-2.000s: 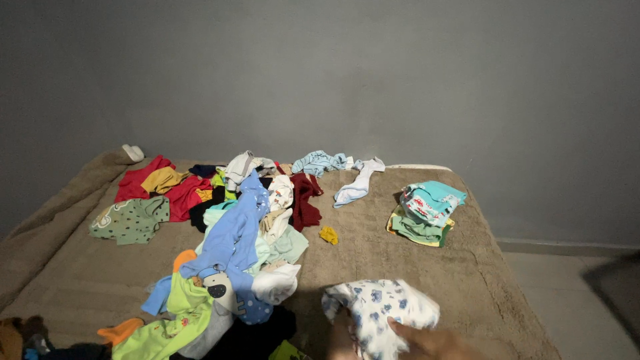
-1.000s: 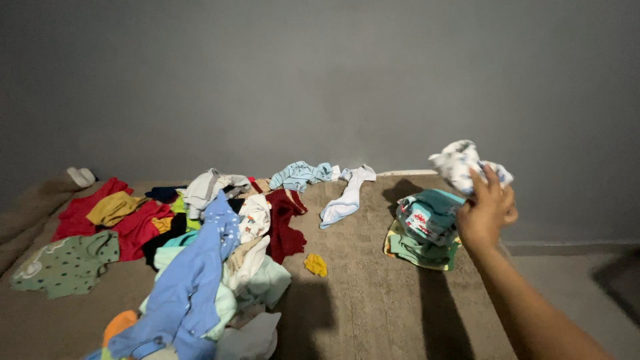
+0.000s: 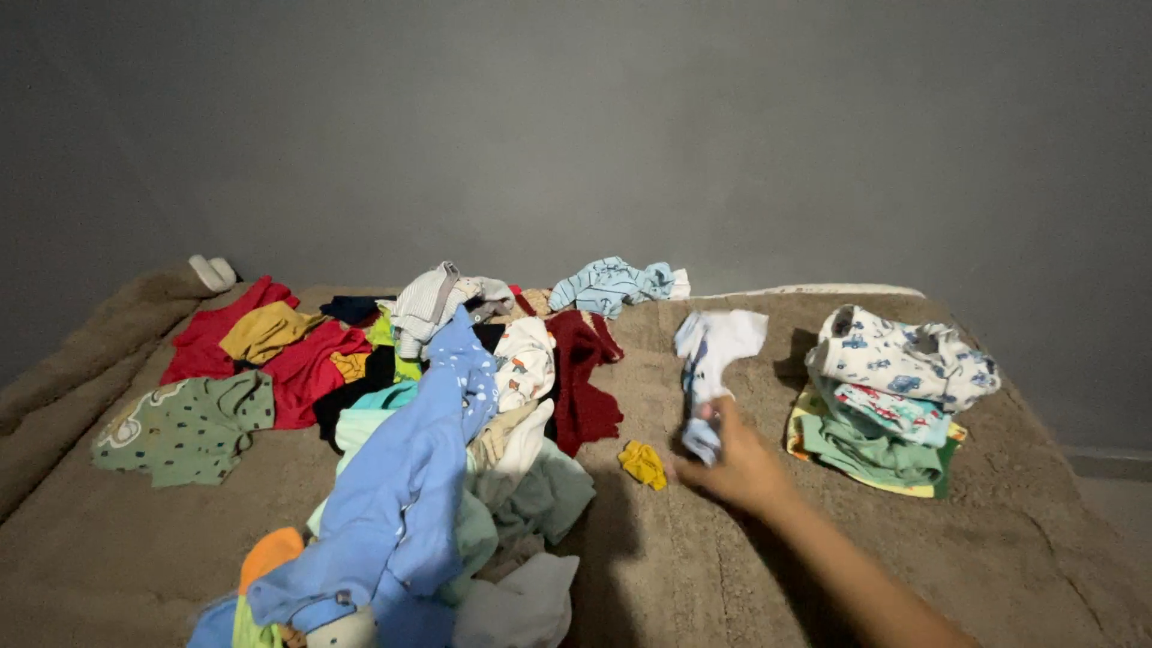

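My right hand [image 3: 742,459] is at the near end of a white and light-blue baby garment [image 3: 715,346] on the brown blanket; blur hides whether the fingers have closed on it. Just left of the fingertips lies a small yellow cloth item [image 3: 643,464]. To the right of my hand, a white garment with blue print [image 3: 904,355] tops a stack of folded clothes, over a teal and red printed piece and a green garment [image 3: 873,452]. A blue garment [image 3: 396,477] stretches across the loose pile on the left. My left hand is out of view.
More loose clothes lie left: red garments [image 3: 310,369], a green printed one [image 3: 193,427], a dark red one [image 3: 583,378] and a striped light-blue one [image 3: 607,286]. The blanket [image 3: 702,567] covers the bed up to the grey wall [image 3: 576,135].
The white garment with blue print, held above the stack a second ago, now rests on it. My right hand has let it go and moved left to the white and light-blue garment.
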